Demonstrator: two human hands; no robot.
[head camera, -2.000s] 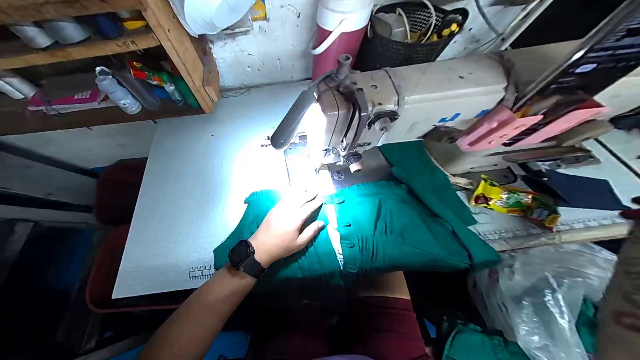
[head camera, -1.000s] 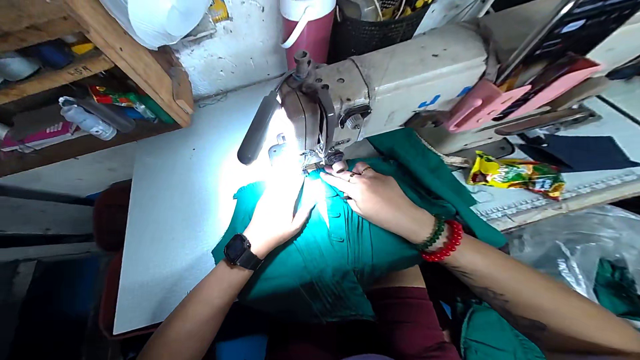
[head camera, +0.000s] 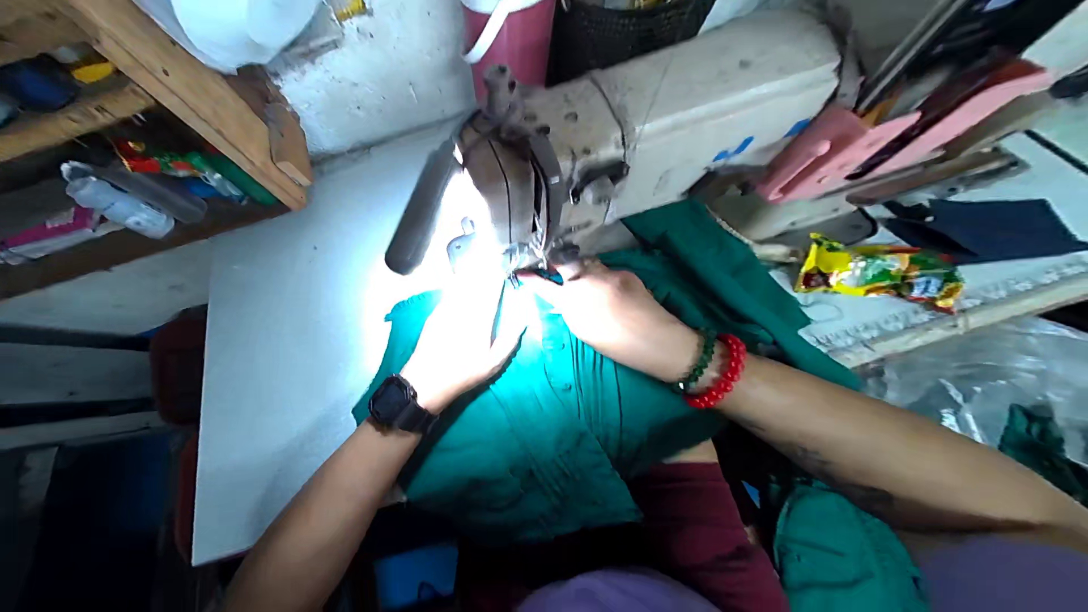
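Note:
A green fabric garment (head camera: 544, 408) lies over the front of the sewing table and hangs off its edge. The head of a sewing machine (head camera: 544, 170) stands over its far part, with a bright light glaring at the needle area. My left hand (head camera: 463, 340) rests on the fabric just left of the presser foot, its fingers washed out by the glare. Close by on the right, my right hand (head camera: 625, 314) has its fingertips at the cloth beside the needle area. Whether it pinches the cloth is hard to see.
A wooden shelf (head camera: 195, 102) with bottles and packets stands at the upper left. Behind the machine are a pink container (head camera: 514, 51) and a black basket (head camera: 633, 38). Right of the machine lie a yellow packet (head camera: 884, 272), dark cloth (head camera: 1007, 229) and pink holders (head camera: 837, 157). A clear plastic bag (head camera: 952, 382) hangs lower right.
Two seconds ago only my left hand was on the fabric; my right hand has since come in from the right to the needle area. The view has moved closer to the machine.

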